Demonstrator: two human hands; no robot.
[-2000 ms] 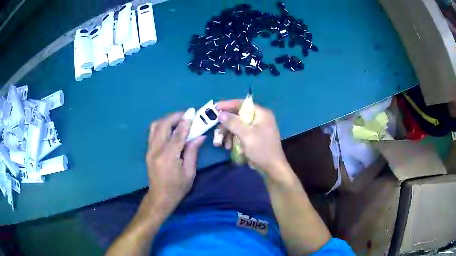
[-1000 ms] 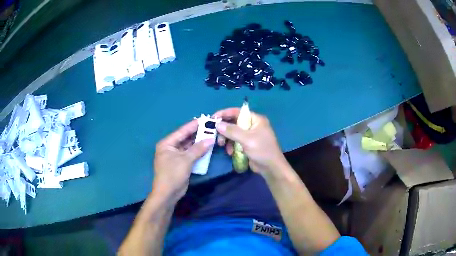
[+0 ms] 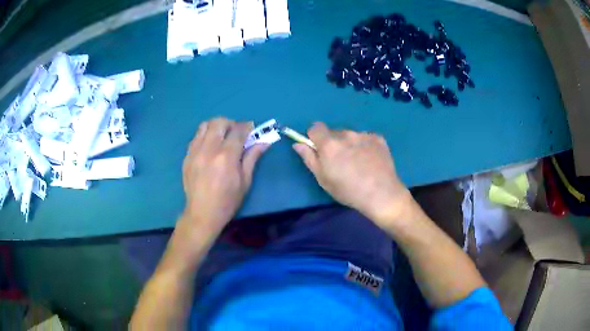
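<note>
My left hand (image 3: pixel 217 168) holds a white plastic housing (image 3: pixel 263 134) above the bench, with its end that has dark openings towards my right hand. My right hand (image 3: pixel 356 165) grips a pale yellow hand tool (image 3: pixel 299 138). The tool's thin dark tip is at or close to the end of the housing; whether they touch is hard to tell. Most of the tool's handle is hidden in my right hand. A heap of small black parts (image 3: pixel 382 55) lies at the upper right. A jumbled heap of white housings (image 3: pixel 71 123) lies at the left.
Fitted white housings (image 3: pixel 226 26) lie side by side at the far edge of the green-blue bench (image 3: pixel 259 90). A cardboard box (image 3: pixel 563 294) stands at the lower right, beside crumpled white and yellow wrapping (image 3: pixel 511 194). A brown cardboard piece (image 3: pixel 569 64) borders the bench's right end.
The tool has turned from upright to pointing left at the housing. The housing has turned in my left hand, and my left fingers now cover much of it. The camera view has shifted.
</note>
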